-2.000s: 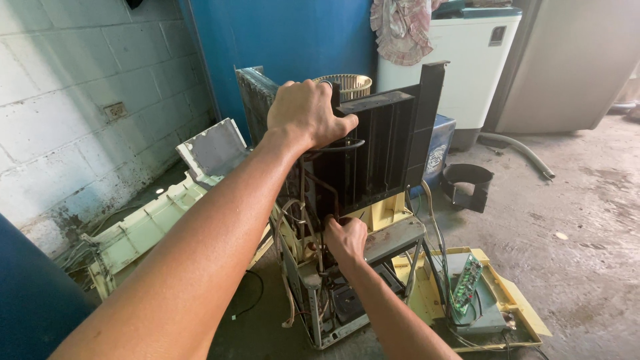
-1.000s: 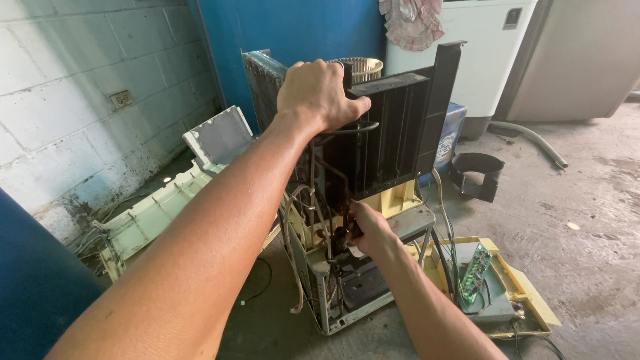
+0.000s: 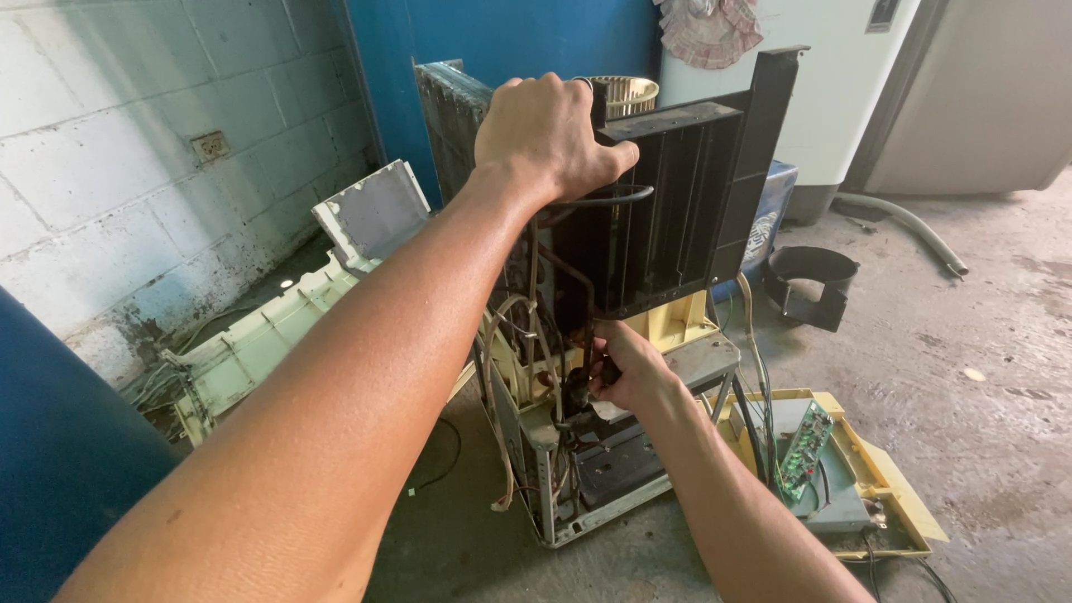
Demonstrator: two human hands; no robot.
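A partly dismantled appliance stands on the floor, with a black ribbed metal housing (image 3: 678, 209) on top and a metal base frame (image 3: 603, 523) below. My left hand (image 3: 548, 138) grips the top edge of the unit, between the finned coil (image 3: 452, 109) at left and the black housing. Lower down, my right hand (image 3: 624, 364) reaches in beside a thin dark metal pipe (image 3: 590, 301), its fingers curled around a dark part that I cannot make out. A black loop of tube (image 3: 620, 198) sticks out below my left hand. Wires hang in front of the frame.
A yellow plastic panel (image 3: 900, 494) with a green circuit board (image 3: 808, 448) lies at the right. Behind it are a black curved piece (image 3: 812, 285) and a grey hose (image 3: 913, 226). A pale plastic shell (image 3: 243, 368) lies along the block wall at left. A blue drum (image 3: 67, 435) stands at near left.
My right hand has curled its fingers around a part beside the pipe, where two seconds ago it reached in higher, under the black housing. My left hand keeps its place on the top edge.
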